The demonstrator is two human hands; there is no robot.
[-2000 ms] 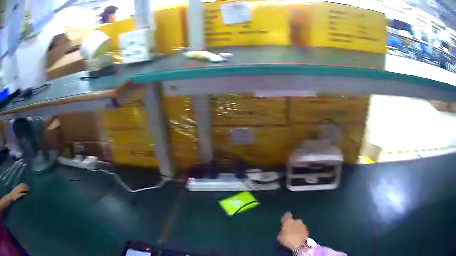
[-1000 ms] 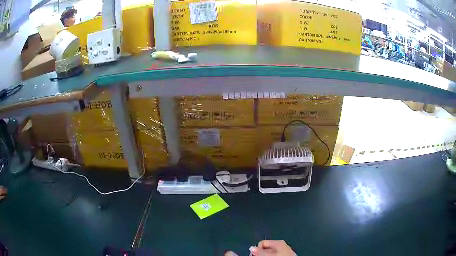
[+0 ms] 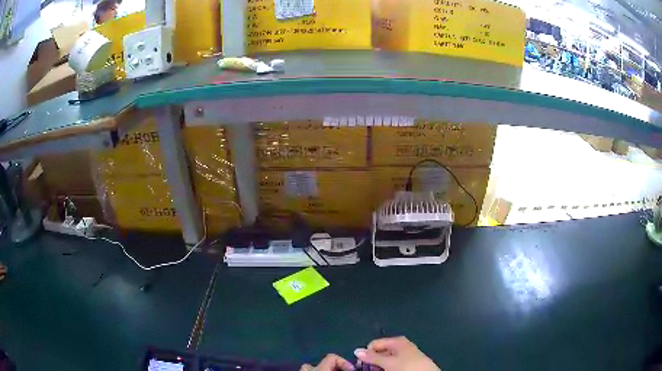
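My right hand is at the bottom edge, right of centre, its fingers pinched around a small dark thing that is too small to name. My left hand is beside it, mostly cut off by the bottom edge, its fingertips close to the same thing; its hold cannot be told. A dark-edged device with a lit pale screen shows at the bottom left, cut off by the edge. A dark surround runs from it towards my left hand. A yellow-green card lies flat on the bench.
A white power strip and a white ribbed unit stand behind the card. A white cable runs left. The green-edged shelf spans above, with yellow cartons on it. A person's fingers show at the left edge.
My right hand has moved left and down from reaching over the bench. My left hand has come into view beside it. The view has tilted down, showing the lit device again.
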